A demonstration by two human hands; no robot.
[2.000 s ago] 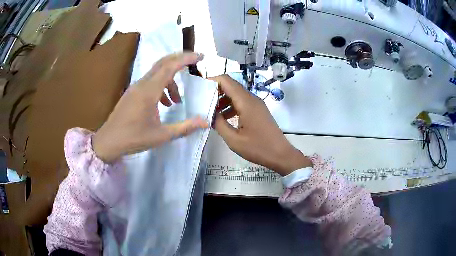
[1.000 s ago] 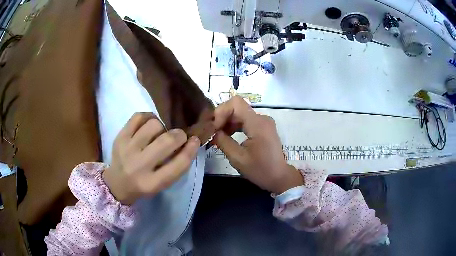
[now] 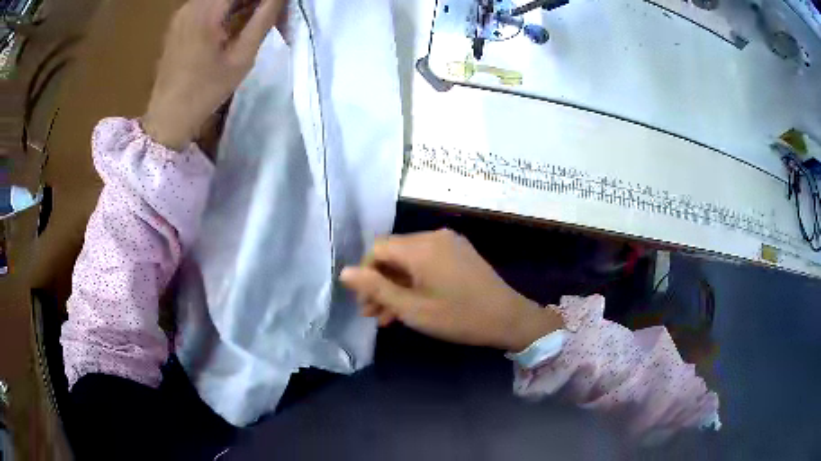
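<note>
The white lining panel [image 3: 270, 180] hangs from the table's left part down over the dark-clothed lap. A dark seam edge [image 3: 325, 162] runs down its middle. My left hand [image 3: 202, 67] is at the top left, cut off by the upper edge, over the white panel's left side; its fingertips are blurred and its grip cannot be told. My right hand [image 3: 432, 288] is at the white panel's lower right side, fingers curled, slightly blurred; whether it pinches the cloth cannot be told. The brown bag panel [image 3: 99, 81] lies at the left.
The presser foot and needle [image 3: 479, 31] are at the top centre. A printed ruler scale [image 3: 576, 185] runs along the table's front edge. A black cable coil [image 3: 799, 194] lies at the far right. Thin brown handle loops [image 3: 45, 81] show at the left.
The view has shifted lower. The white panel now lies lengthwise with its brown side turned out of sight. My left hand has moved up and away from my right hand, which is lower.
</note>
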